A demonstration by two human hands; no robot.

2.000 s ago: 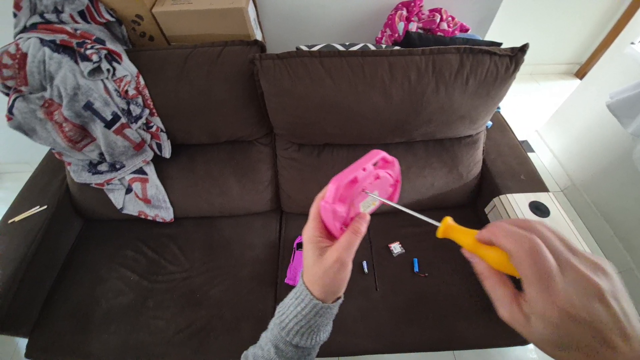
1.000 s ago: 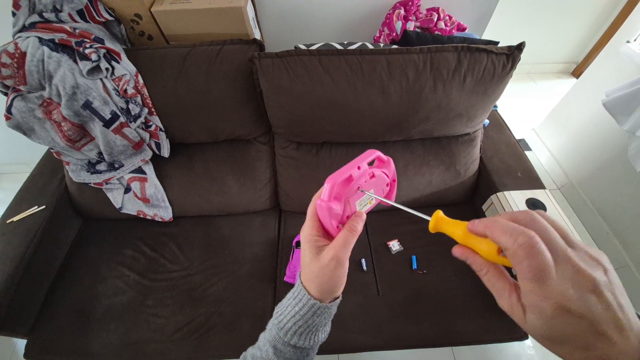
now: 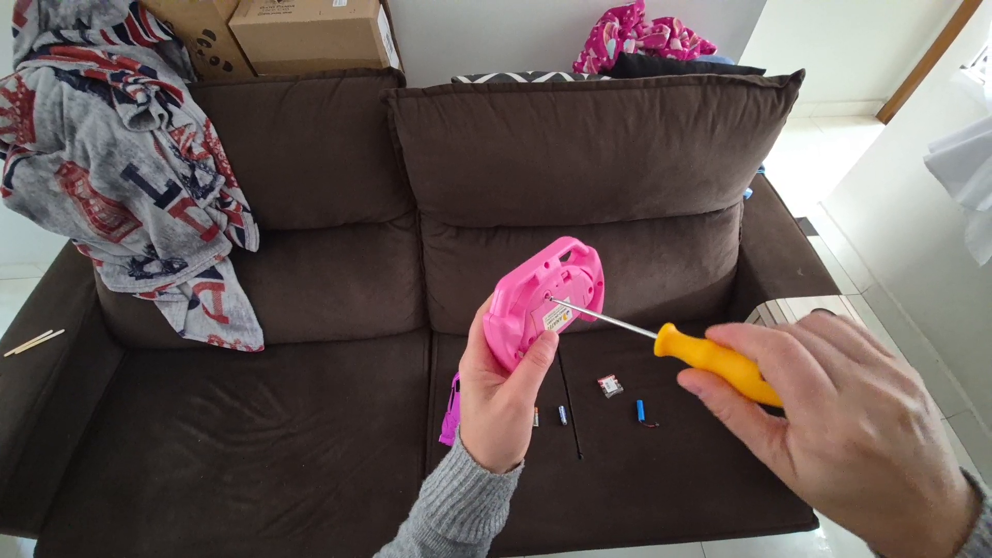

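Observation:
My left hand (image 3: 504, 380) holds up a pink plastic toy housing (image 3: 515, 298), its thumb near a label that bears writing. The fingers behind the housing are mostly hidden. From the right, my right hand (image 3: 837, 411) grips the yellow handle of a screwdriver (image 3: 717, 360), whose tip meets the housing at a small hole above the label. Below and beyond my left hand, a magenta plastic part (image 3: 451, 411) lies on the seat, partly covered. To the right are a small battery (image 3: 563, 415), a small clear packet (image 3: 610, 386) and a blue cylindrical battery with a wire (image 3: 641, 411).
A dark brown sofa (image 3: 232, 434) fills most of the view, with a patterned blanket (image 3: 116, 186) over its left side. Two thin wooden sticks (image 3: 34, 342) lie on the left armrest. A light wooden tray (image 3: 798, 308) is on the right armrest. Cardboard boxes (image 3: 314, 39) stand behind.
The pink housing is turned slightly, so that more of its label shows than two seconds ago. The screwdriver stays against it, and both hands keep their hold.

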